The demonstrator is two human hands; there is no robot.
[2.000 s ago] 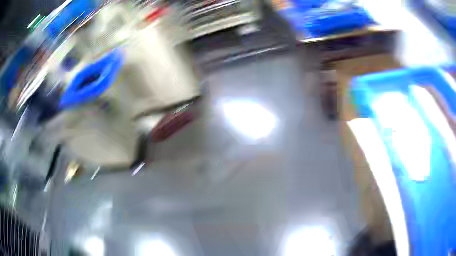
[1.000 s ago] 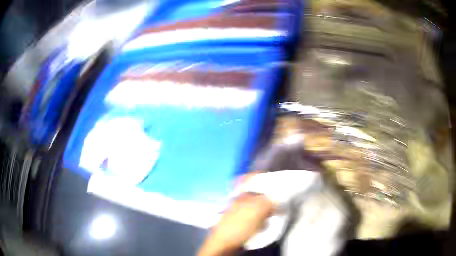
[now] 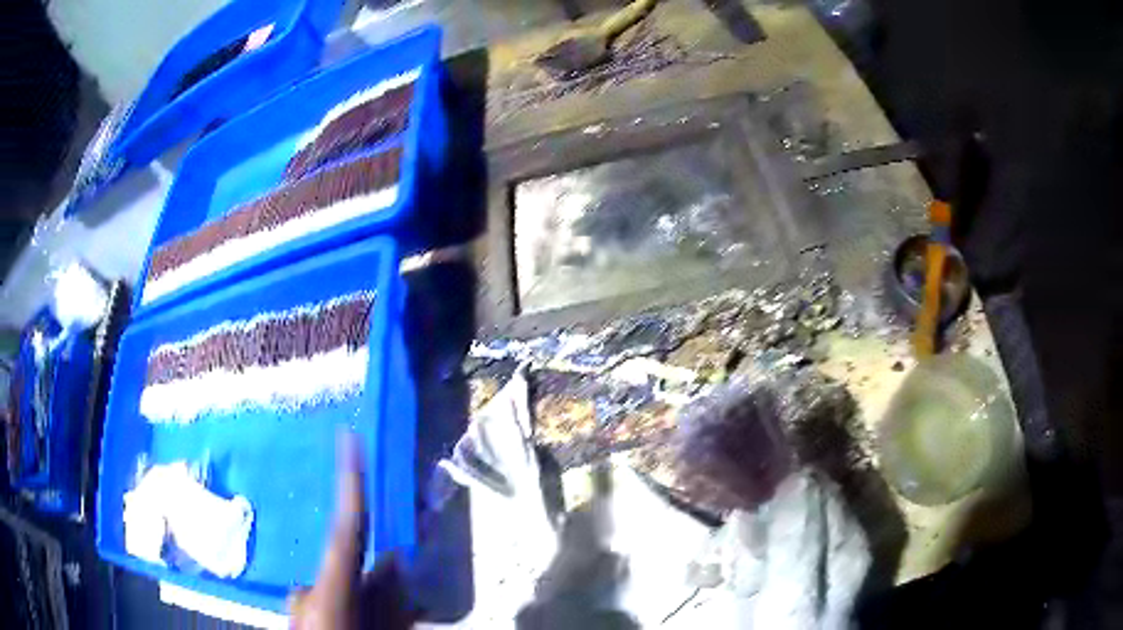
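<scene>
My left hand (image 3: 339, 578) is bare and blurred at the bottom edge, one finger pointing up over the near blue tray (image 3: 289, 474); nothing shows in it. My right hand (image 3: 794, 542), in a white glove, is low in front of the solder bath, shut on a blurred reddish-brown bundle of leads (image 3: 733, 449). Its fingers are not clear. The near tray holds a row of brown leads with white ends (image 3: 259, 351) and a crumpled white cloth (image 3: 185, 523). The solder bath (image 3: 628, 228) has a dull, shiny surface.
Another blue tray (image 3: 277, 203) with rows of leads lies beyond. Grey dross (image 3: 690, 345) lines the frame's front. A white rag (image 3: 499, 455) lies beside the tray. At right are a dark tin (image 3: 911, 273), an orange brush (image 3: 936, 277), a pale round block (image 3: 942, 431) and a protruding bar (image 3: 862, 160).
The view has swung from the floor to the trays, then right to the bath, and is sharper. My left hand now shows over the near tray, apart from the gloved hand.
</scene>
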